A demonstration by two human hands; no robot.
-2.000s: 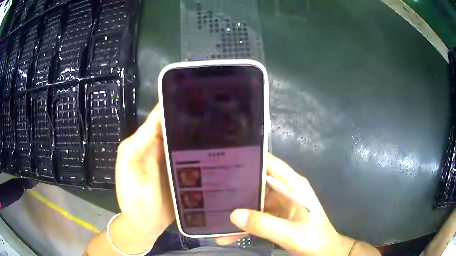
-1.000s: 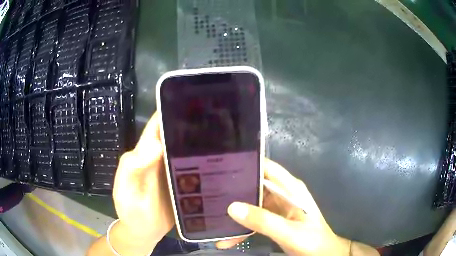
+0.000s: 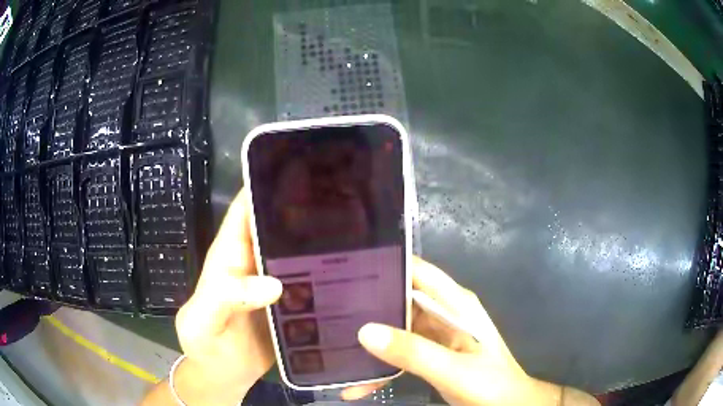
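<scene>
A smartphone (image 3: 329, 190) in a white case is upright in the middle, its screen lit in the lower half with a list of small pictures. My left hand (image 3: 226, 305) holds its left edge, the thumb tip over the screen's left side. My right hand (image 3: 460, 341) holds its lower right edge, the thumb on the lower screen. A thin white stick-like thing (image 3: 444, 309), perhaps the tweezers' handle, lies in my right hand; its tip is hidden. Beyond the phone, a clear carrier sheet (image 3: 289, 87) bears rows of small dark pieces (image 3: 361, 79); the phone hides its near part.
Large shiny black trays (image 3: 162, 190) with ribbed pockets cover the left side. Another black tray (image 3: 709, 238) shows at the far right edge. The dark green bench (image 3: 555, 158) has a pale edge strip (image 3: 658, 40). Grey floor with a yellow line (image 3: 103, 349) shows at lower left.
My left thumb has come over the phone's left edge onto the screen. The phone sits slightly lower and further left in view, and more of the carrier sheet shows.
</scene>
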